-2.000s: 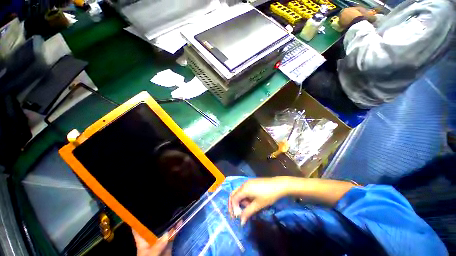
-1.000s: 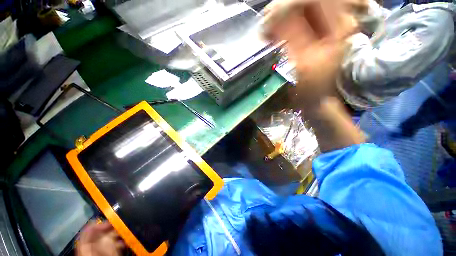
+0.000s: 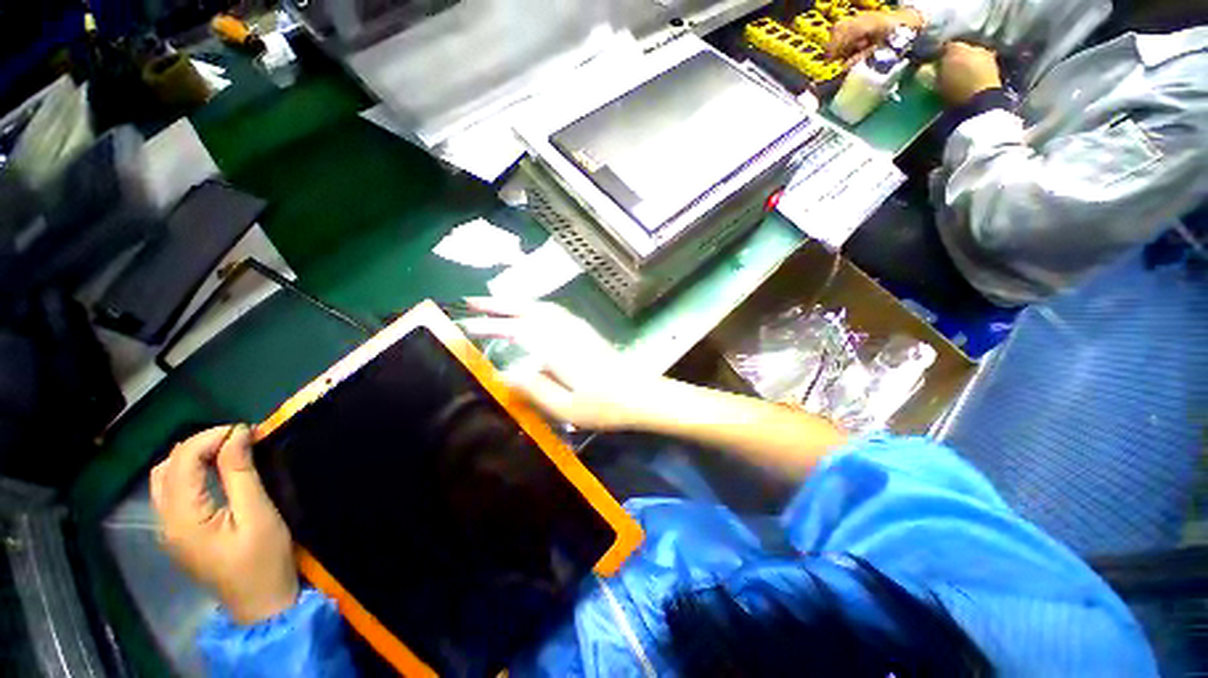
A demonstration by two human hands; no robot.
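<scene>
A black display panel (image 3: 431,490) in an orange frame (image 3: 537,427) lies tilted across the bench edge and my blue-smocked lap. My left hand (image 3: 228,519) is at the frame's left corner, thumb and fingers bent together over the edge; whether it pinches something small there is unclear. My right hand (image 3: 550,360) lies along the frame's upper right edge, fingers spread near its top corner and partly washed out by glare. No held tool shows in it.
A panel stack (image 3: 689,139) sits on a vented metal box (image 3: 596,258). White wipes (image 3: 480,244) lie beside it. A carton (image 3: 848,285) of clear film is below the bench edge. A neighbouring person's grey sleeve (image 3: 1060,199) is at right.
My right hand has come down from the upper right to the frame's upper right edge. My left hand has moved up from the lower edge to the left corner. The panel has shifted slightly.
</scene>
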